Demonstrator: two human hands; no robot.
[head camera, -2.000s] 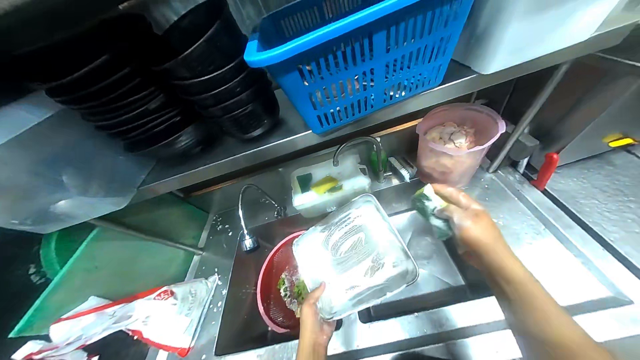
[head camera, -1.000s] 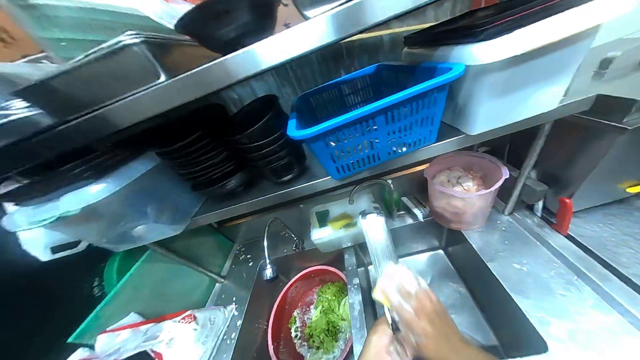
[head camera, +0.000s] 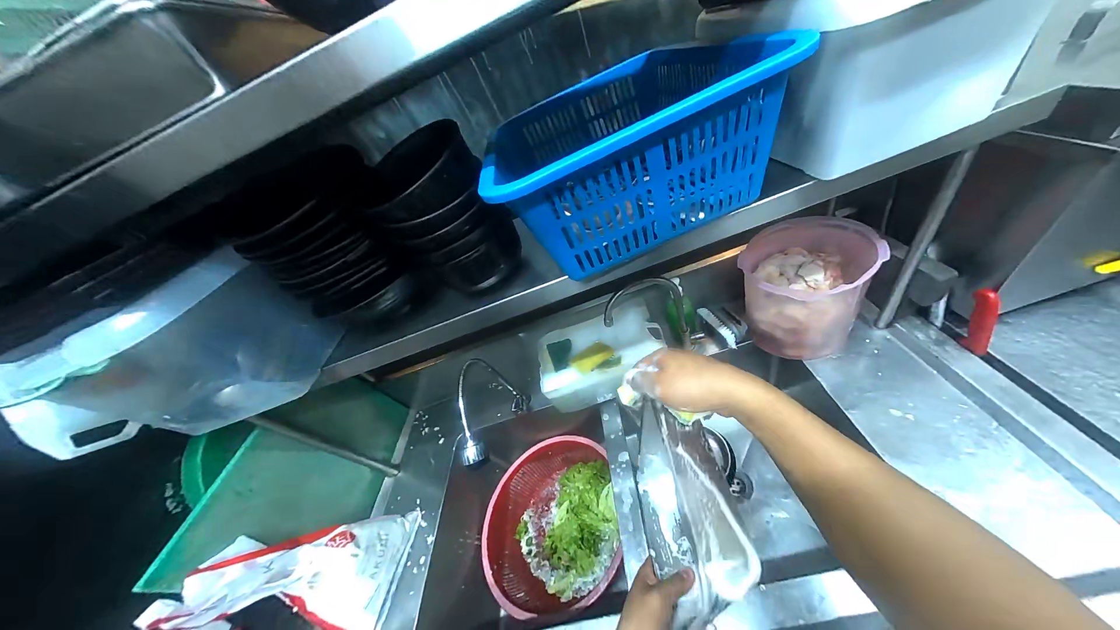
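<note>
My left hand [head camera: 654, 598] grips the lower end of a soapy metal tray [head camera: 687, 499], which is tilted on edge over the right sink basin. At its upper end my right hand [head camera: 687, 381] presses a sudsy sponge [head camera: 689, 415] to the tray; the fingers are partly covered in foam. Just left of the tray, a red plastic colander [head camera: 493, 534] with green leafy vegetables [head camera: 581, 521] sits in the left basin. Behind my right hand stands a translucent tub [head camera: 562, 385] with yellow and green sponges in soapy water.
A curved faucet [head camera: 643, 284] and a flexible-neck tap [head camera: 464, 411] rise behind the basins. A pink bucket of raw meat [head camera: 801, 319] stands at the back right. Overhead, a steel shelf [head camera: 534, 296] holds a blue basket [head camera: 647, 179] and stacked black bowls [head camera: 437, 210]. A plastic bag [head camera: 350, 560] lies at left.
The tray, broad side up two seconds ago, is now on edge. My right hand with the sponge has come from the right side onto the tray. The colander is less covered.
</note>
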